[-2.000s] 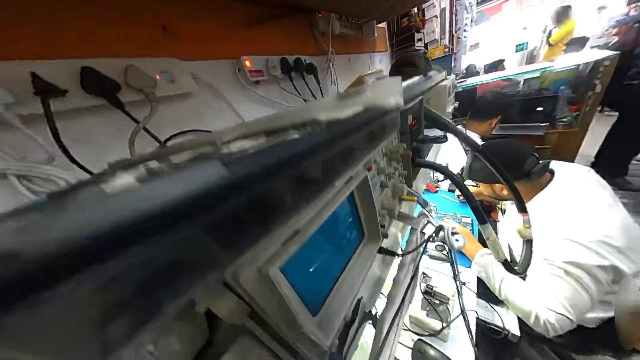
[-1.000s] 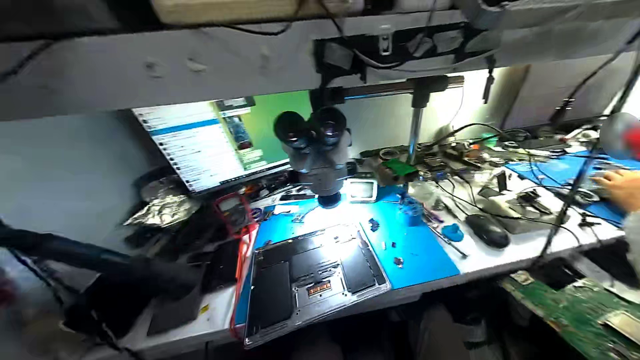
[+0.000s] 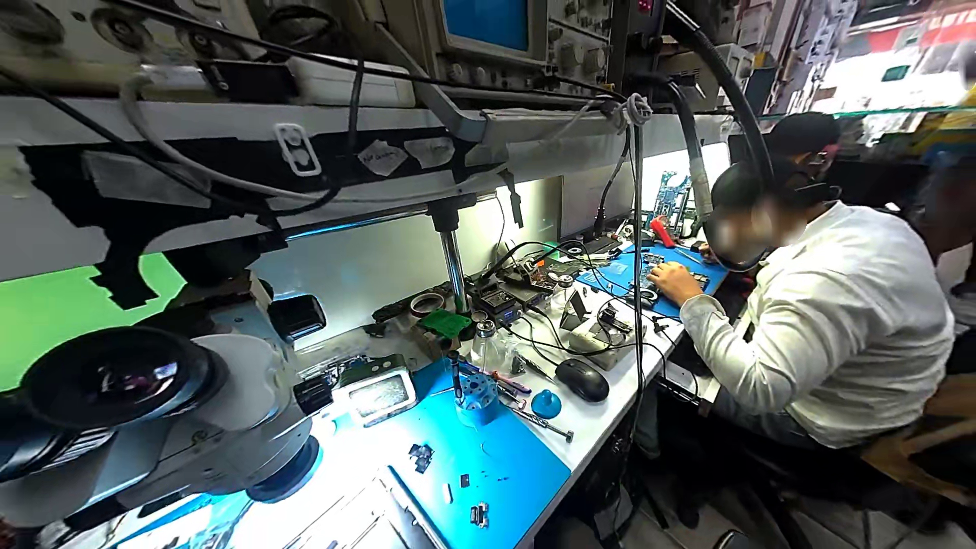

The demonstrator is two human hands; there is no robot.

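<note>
Neither of my hands shows in the head view. A stereo microscope (image 3: 221,412) stands at the left over a brightly lit blue work mat (image 3: 499,465). Part of an opened laptop chassis (image 3: 381,518) lies on the mat at the bottom edge, the rest cut off or washed out by glare. Small dark parts (image 3: 479,515) lie to its right. A round blue tool holder (image 3: 477,400) with tools in it stands at the mat's back, beside a small framed tray (image 3: 381,396). Several screwdrivers (image 3: 545,423) lie to the holder's right.
A black computer mouse (image 3: 582,380) and a blue dispenser cap (image 3: 546,404) sit on the white bench. Cables (image 3: 637,290) hang down at its front edge. A shelf (image 3: 534,145) with instruments runs overhead. At the right, a co-worker (image 3: 823,320) leans over another blue mat (image 3: 610,274).
The view has swung widely, from the instruments to the bench and then rightward. My hands appear in none of the frames.
</note>
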